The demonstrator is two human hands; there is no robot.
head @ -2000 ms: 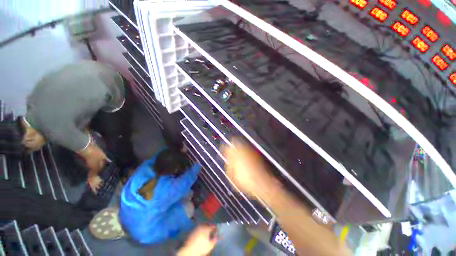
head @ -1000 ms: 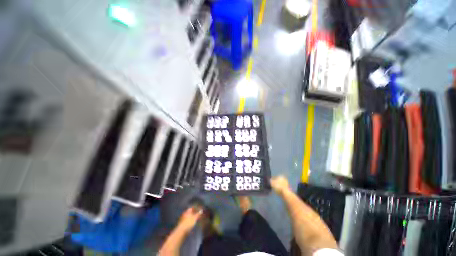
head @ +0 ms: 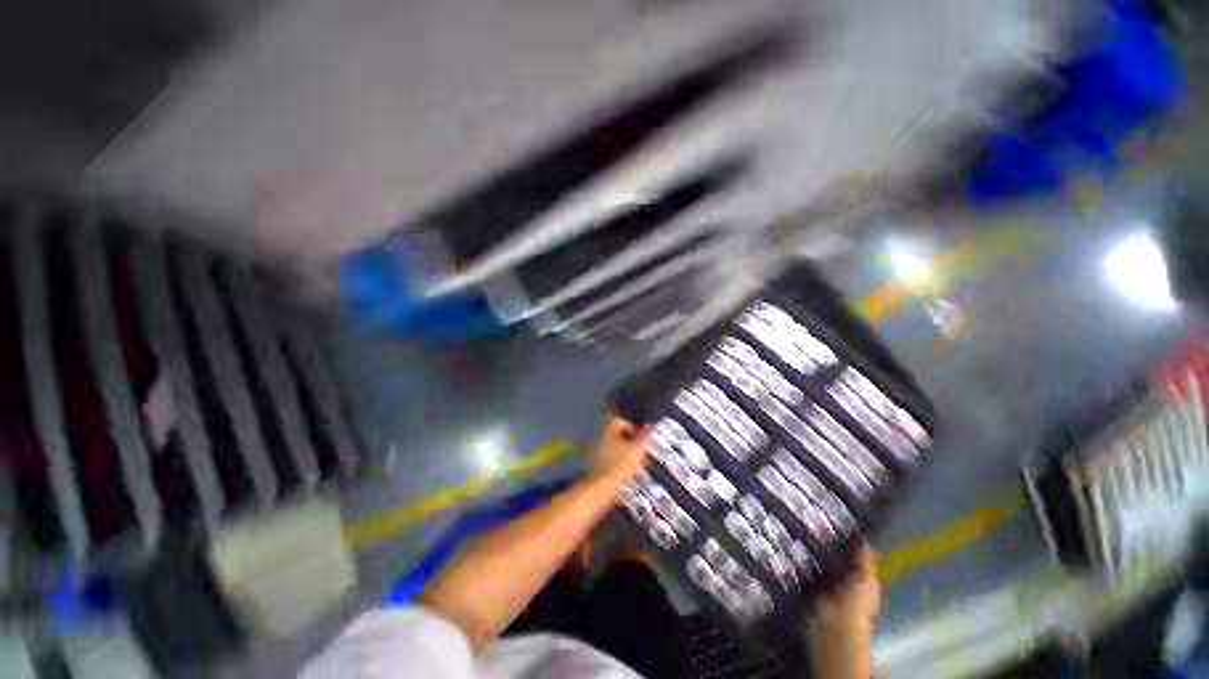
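A black compartment tray [head: 782, 458] filled with rows of small white pieces is held at waist height in front of me, turned at a slant. The frame is blurred. My left hand [head: 618, 451] grips the tray's left edge. My right hand [head: 849, 597] grips its lower right edge. The fingers under the tray are hidden. What looks like a second black grid tray [head: 723, 653] shows just below the filled one.
Blurred rack shelves [head: 610, 252] with pale edges stand beyond the tray. More dark shelves [head: 172, 385] are at the left. A blue stool [head: 1081, 113] is at the upper right, and stacked trays [head: 1143, 471] are at the right. Something blue [head: 414, 289] is beside the shelves.
The view has swung around and the tray now appears slanted and nearer. My left hand, apart from the tray one second ago, now holds its left side. My right hand still holds it.
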